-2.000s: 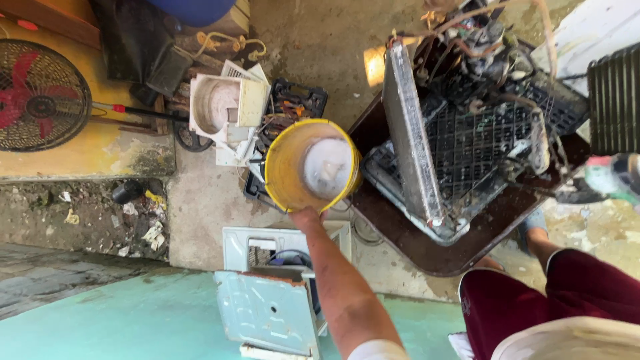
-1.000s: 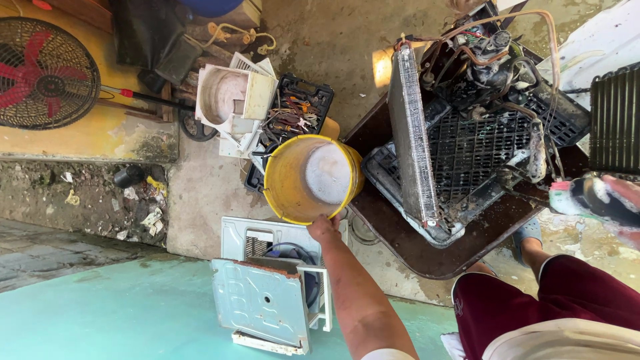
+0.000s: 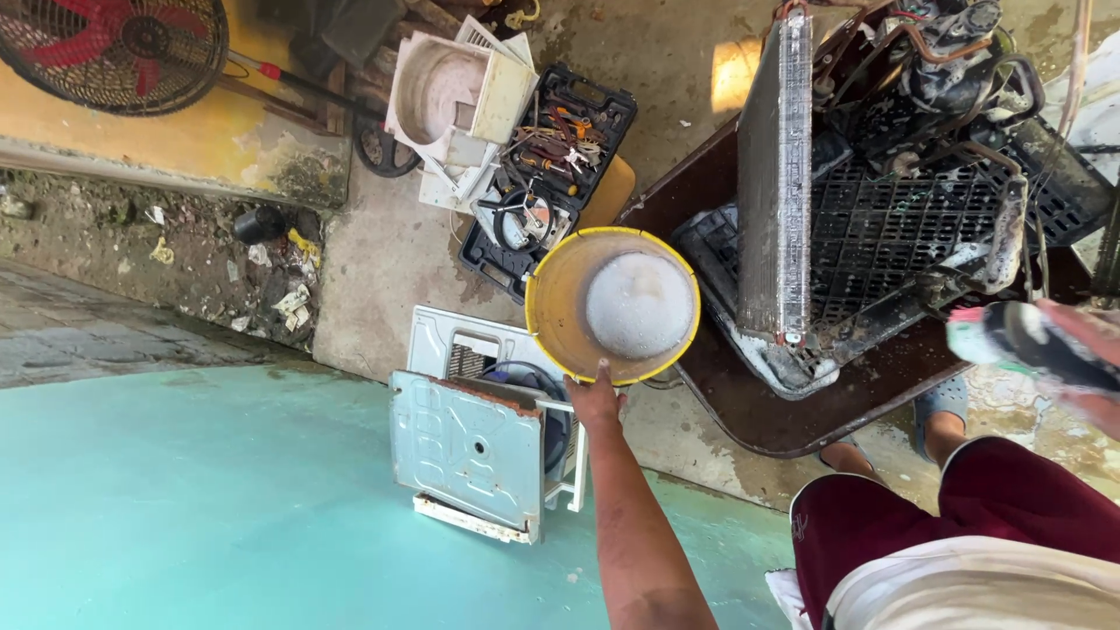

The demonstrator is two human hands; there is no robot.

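Observation:
My left hand (image 3: 598, 398) grips the near rim of a yellow bucket (image 3: 551, 306) with white foamy liquid inside. At the right edge my right hand (image 3: 1085, 350), blurred and partly cut off, holds a dark-handled scrub brush (image 3: 1024, 337) with foam and pinkish bristles. Left of the brush stands a finned heat-exchanger coil (image 3: 774, 192), upright on a foam-specked appliance base. Behind that base's black grille (image 3: 901, 236) sit copper pipes and a compressor (image 3: 954, 83). All of it rests on a dark brown table or tray (image 3: 770, 429) beside the bucket.
An open tool case (image 3: 604, 109) with pliers and screwdrivers lies beyond the bucket, next to a white plastic housing (image 3: 490, 96). A rusty-edged metal panel (image 3: 472, 451) and casing lean by the turquoise wall (image 3: 219, 472). A caged fan (image 3: 144, 39) is at upper left.
The brush in my right hand has come further into view at the right, now beside the brown table's edge. My left hand stays on the bucket's rim.

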